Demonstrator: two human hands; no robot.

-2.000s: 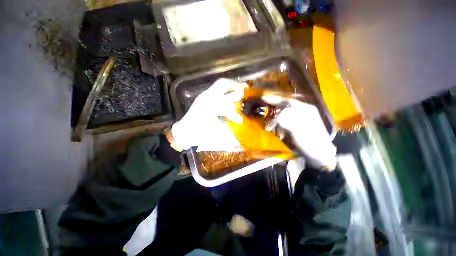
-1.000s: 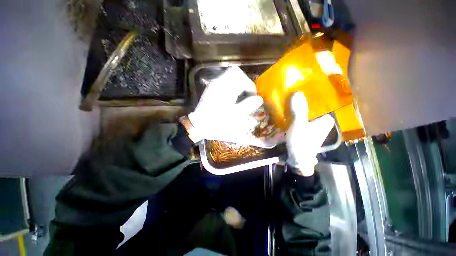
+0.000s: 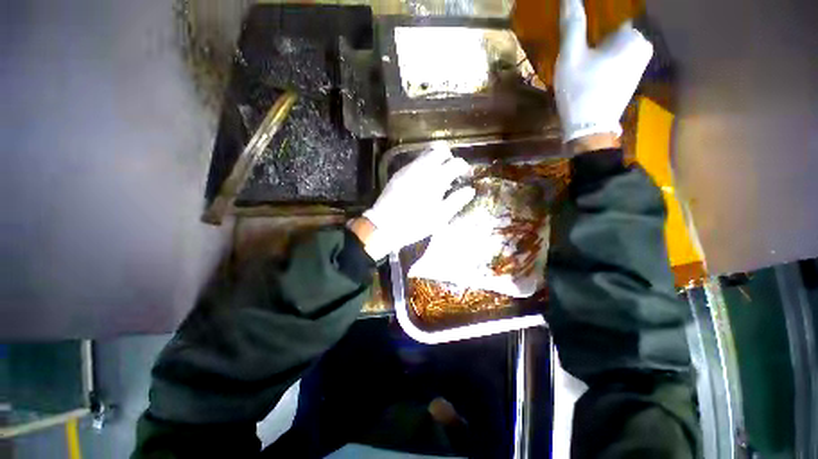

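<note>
My gloved right hand (image 3: 596, 76) is at the top right, holding the orange sheet (image 3: 538, 31), which looks brownish here and is cut off by the top edge. My gloved left hand (image 3: 417, 202) rests at the left part of the stainless tray (image 3: 401, 296), on the edge of a crumpled grey-white cloth or paper (image 3: 480, 242). Whether its fingers grip the cloth is hard to tell. Thin reddish copper pieces (image 3: 448, 303) lie on the cloth and in the tray. The wound part is not visible.
The solder pot (image 3: 444, 63) with its bright surface stands behind the tray. The black dross tray (image 3: 305, 152) with grey crumbs is at left, a tan scraper (image 3: 256, 152) lying across it. A long orange strip (image 3: 659, 148) lies at right, beside a grey side panel (image 3: 744, 134).
My right hand has moved up and away from the tray with the orange sheet. My left hand has stayed at the tray's left, uncovering the cloth. The view has shifted.
</note>
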